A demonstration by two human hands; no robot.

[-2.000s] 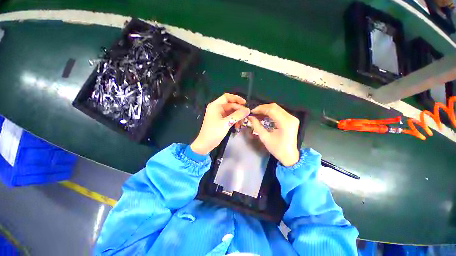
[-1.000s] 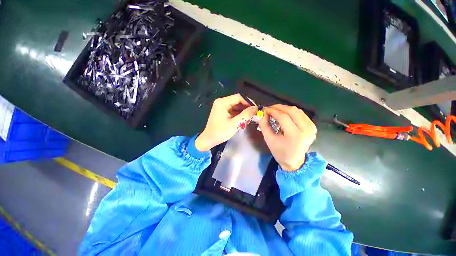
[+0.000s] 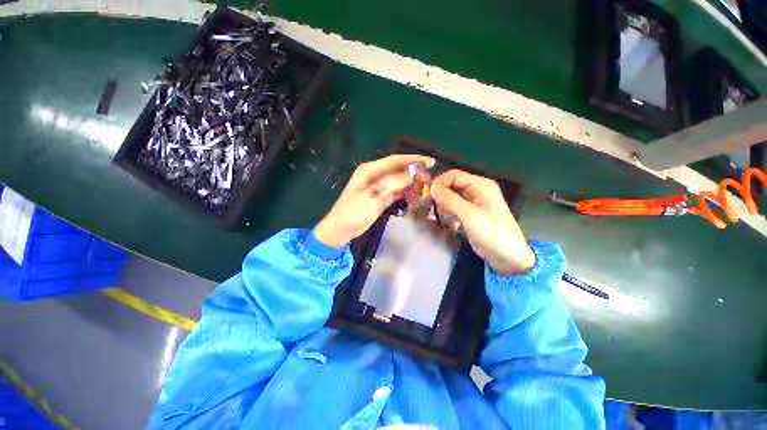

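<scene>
The tablet unit [image 3: 405,270] lies in a black assembly tray [image 3: 420,346] in front of me, its large pale battery showing. My left hand [image 3: 370,197] and my right hand [image 3: 479,214] are over its far end. The left fingertips are shut on a small flex cable [image 3: 414,172] with a silver tip, blurred, with a bit of yellow beside it. My right hand's fingertips are close to the cable; whether they grip it cannot be told. The hands hide most of the electronics end.
A black parts tray [image 3: 214,117] heaped with dark strips stands at the left, a small dark piece [image 3: 107,97] beyond it. An orange air gun [image 3: 631,206] with coiled hose and a black stick [image 3: 586,286] lie right. More tablet trays [image 3: 637,63] stand past the pale rail.
The thin strip that stood up above my fingertips is no longer seen there. My left hand has turned and opened slightly, and my right fingertips have moved a little apart from it.
</scene>
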